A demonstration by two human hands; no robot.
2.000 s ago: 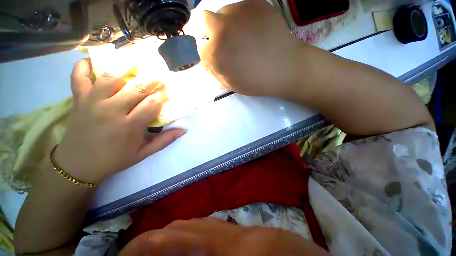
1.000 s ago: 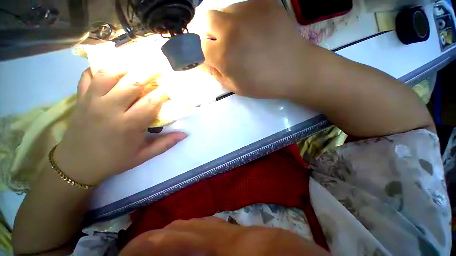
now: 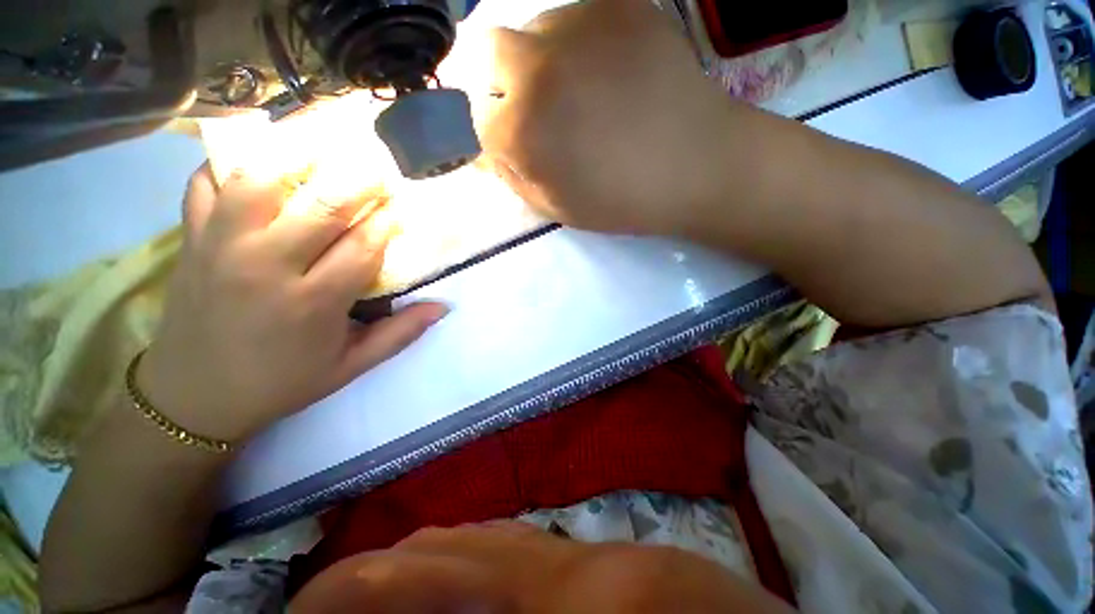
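Pale yellow fabric (image 3: 90, 342) lies bunched left of my left hand and runs under it towards the needle area. My left hand (image 3: 270, 282) lies palm down on the fabric, fingers spread, thumb on the white table. My right hand (image 3: 600, 120) is curled beside the needle area, right of the grey knob (image 3: 429, 132). Its fingertips are lost in the lamp glare, so I cannot tell what they hold. The machine head (image 3: 96, 60) fills the top left. Needle and presser foot are not visible. A small dark piece (image 3: 370, 309) shows by my left thumb.
A red-cased smartphone (image 3: 775, 18) lies beyond my right forearm. A black round roll (image 3: 994, 54) and a bobbin tray (image 3: 1069, 54) are at the right. The ruled table edge (image 3: 576, 369) runs above the red apron (image 3: 564, 462).
The fabric's near edge has drawn back towards the machine, baring more of the dark table seam between my hands. Both hands stay in nearly the same place.
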